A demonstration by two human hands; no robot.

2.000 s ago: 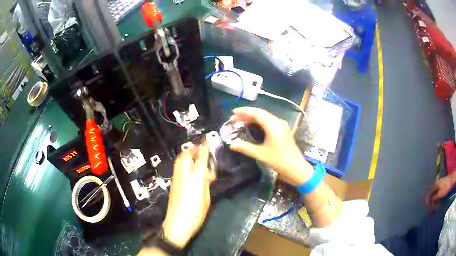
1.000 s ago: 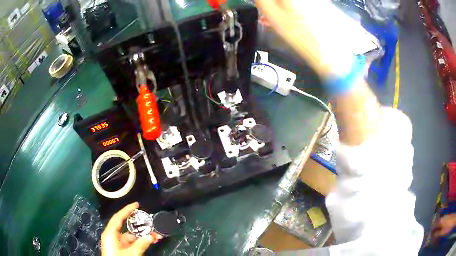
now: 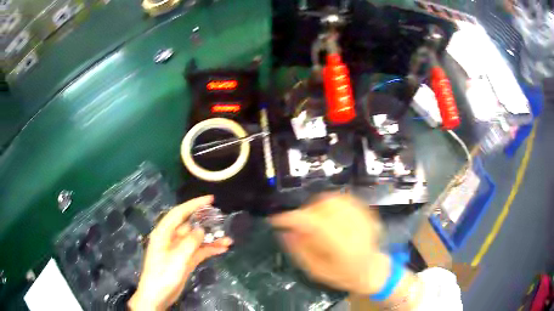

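My left hand (image 3: 173, 252) holds a round silver module (image 3: 209, 222) between thumb and fingers, above the blister tray. A black disc (image 3: 239, 226) is beside the module, on its right. My right hand (image 3: 334, 240) is blurred, to the right of the disc and in front of the fixture; whether it holds anything cannot be told. The test fixture (image 3: 389, 33) stands behind, with both red toggle grips (image 3: 339, 88) hanging downward. Its left nest (image 3: 313, 167) and right nest (image 3: 386, 163) show below the clamps, blurred.
A digital meter (image 3: 223, 97) with red digits stands left of the fixture. A tape roll (image 3: 215, 178) with tweezers across it and a pen (image 3: 268, 149) lie in front. The blister tray (image 3: 109, 234) holds dark discs. A blue bin (image 3: 461, 228) is at the right, loose modules (image 3: 163, 56) at the left.
The view has turned left. My right hand has come down from the upper right to near the module. The right red grip, raised before, now hangs down. My left hand still holds the module.
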